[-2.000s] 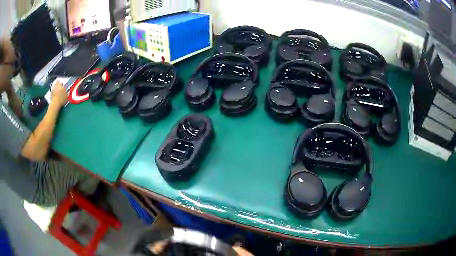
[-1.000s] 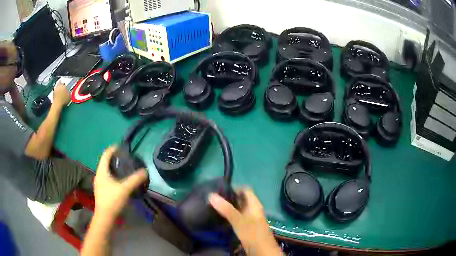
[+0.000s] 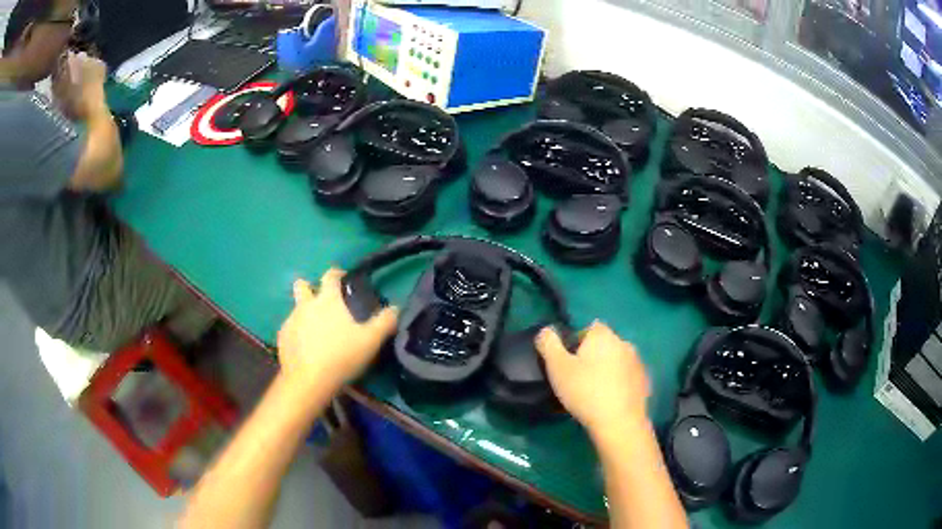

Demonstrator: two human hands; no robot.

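Observation:
Black headphones (image 3: 460,244) are around a black oval base (image 3: 451,329) with two hollows, near the bench's front edge. My left hand (image 3: 328,329) grips the left earcup, which is mostly hidden under the fingers. My right hand (image 3: 597,377) grips the right earcup, thumb on its edge. The headband arches behind the base. The base lies on the green mat between the earcups. Other headphones with bases (image 3: 739,413) stand in rows to the right and behind.
A blue test instrument (image 3: 454,52) stands at the back. A person in grey (image 3: 52,207) sits at left, near a red stool (image 3: 155,408). A mouse pad (image 3: 240,114) lies at back left. Black boxes (image 3: 919,356) stand at the right edge.
My hands have brought the headphones from above the front edge to around the base. The camera view has shifted. The person at left has raised a hand to the face.

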